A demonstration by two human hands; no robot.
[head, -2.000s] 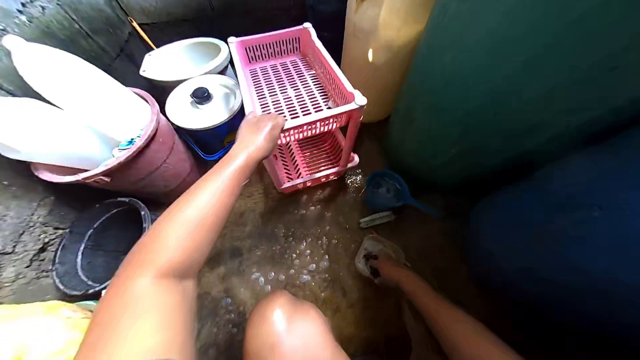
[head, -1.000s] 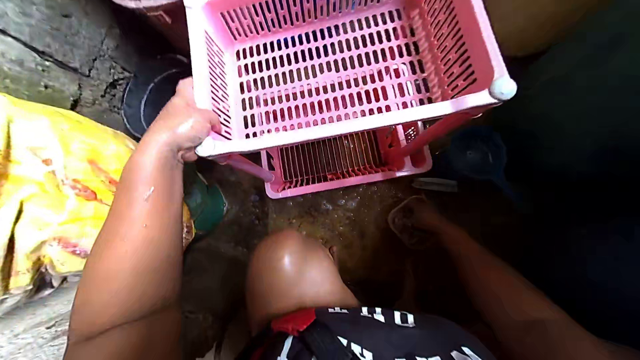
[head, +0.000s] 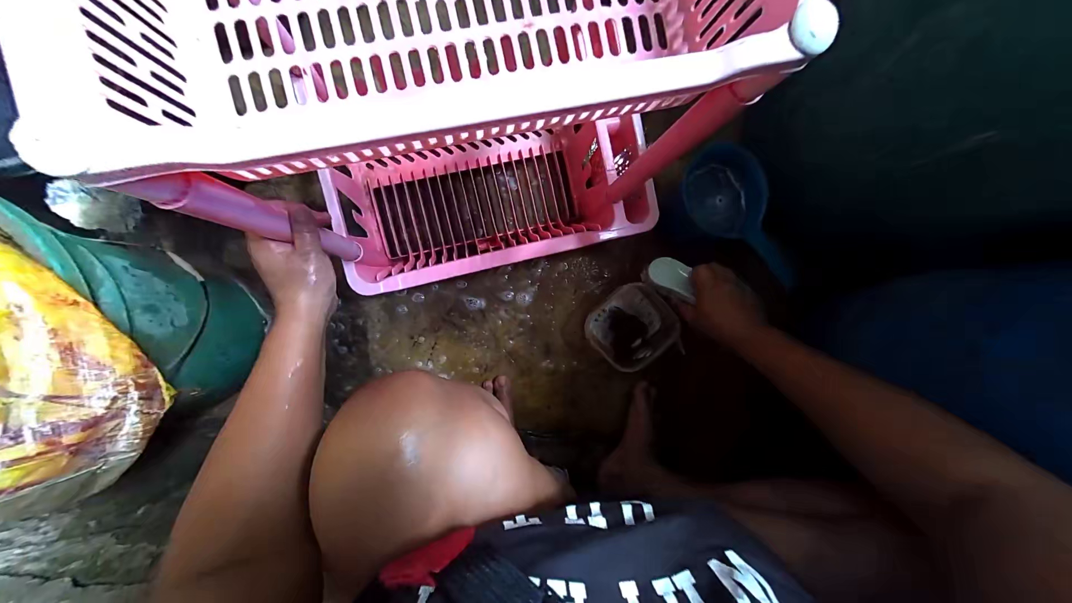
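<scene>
A two-tier pink plastic dish rack [head: 469, 126] stands tilted in front of me, its slotted upper basket nearest the camera. My left hand [head: 293, 255] grips the rack's left tubular post near the lower tier. At the right, my right hand [head: 722, 306] holds a pale oval scrubbing brush [head: 671, 278], with its bristles hidden. Just left of that hand, a small clear plastic container [head: 633, 327] with something dark in it rests on the wet floor. A blue plastic dipper [head: 725, 191] lies beyond my right hand, its handle pointing toward the lower right.
The wet, sudsy floor [head: 452, 331] lies between my hands and bare feet. At the left are a green container [head: 155, 306] and a yellow patterned plastic bag [head: 71, 377]. A dark green surface [head: 921, 126] and a large blue one [head: 963, 343] bound the right side.
My left hand has moved from the upper basket's edge down to the post. My right hand, earlier at the small container, now holds the brush. The rack appears closer than two seconds ago.
</scene>
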